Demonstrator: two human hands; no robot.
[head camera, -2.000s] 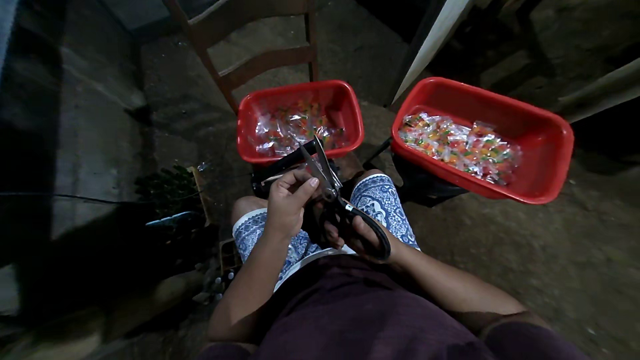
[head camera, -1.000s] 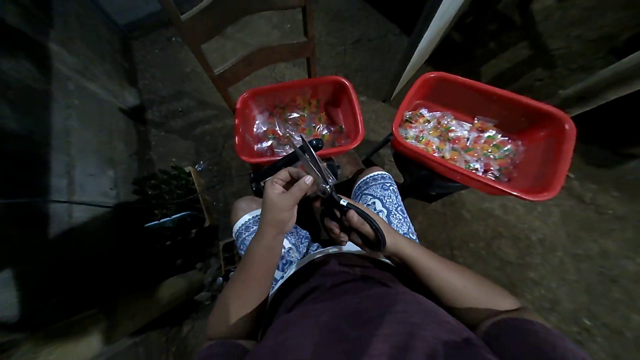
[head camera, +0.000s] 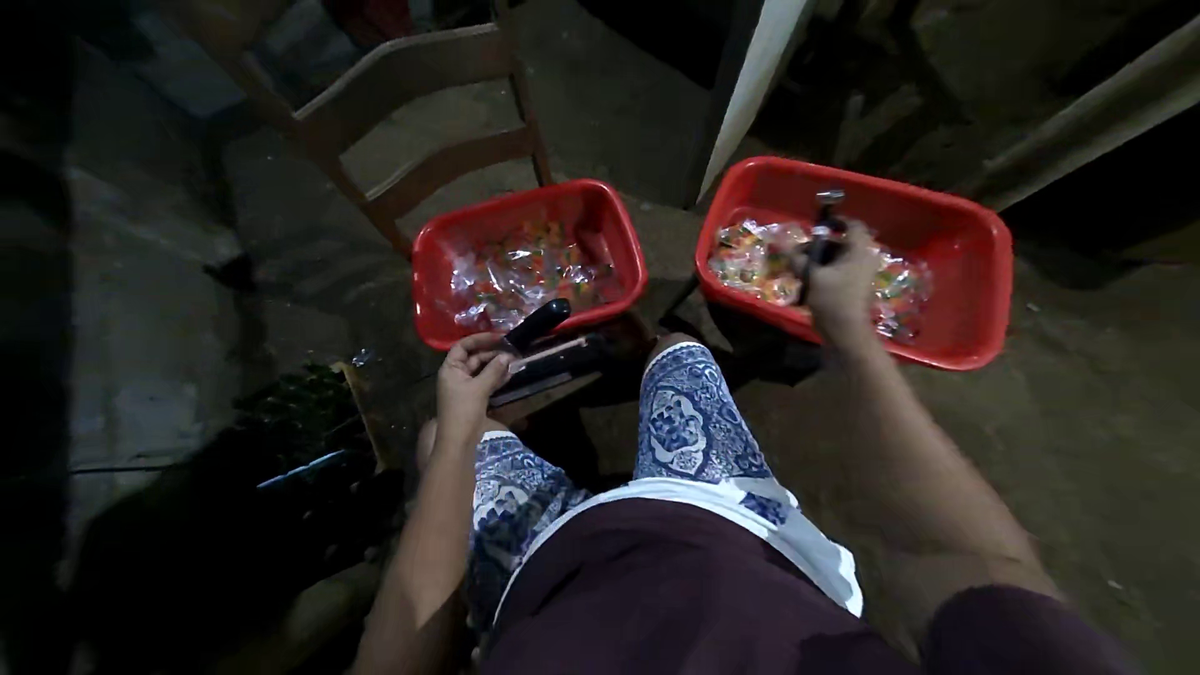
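Observation:
My left hand (head camera: 472, 375) is at the near rim of the left red plastic tub (head camera: 436, 333), its thumb and fingertips close together beside a black handle (head camera: 537, 323). Whether they grip the handle or a bit of clear plastic cannot be made out. Just below the handle lies a dark bar-shaped device (head camera: 548, 375) with a pale strip. Over the right red plastic tub (head camera: 980, 281), my right hand (head camera: 842, 281) is blurred, with the black-handled scissors (head camera: 825, 239) in it. Small clear-wrapped, brightly coloured pieces (head camera: 750, 262) lie under it; similar wrapped pieces (head camera: 530, 267) fill part of the left tub.
A wooden chair back (head camera: 450, 112) stands behind the left tub. Pale posts (head camera: 759, 94) rise behind the right one. My knees in patterned shorts (head camera: 680, 422) are below the tubs. Dark foliage (head camera: 300, 412) and a wooden edge (head camera: 361, 412) are at the left.
My right hand has moved from my lap to over the right tub, taking the scissors along. My left hand has parted from the scissors and is by the black handle.

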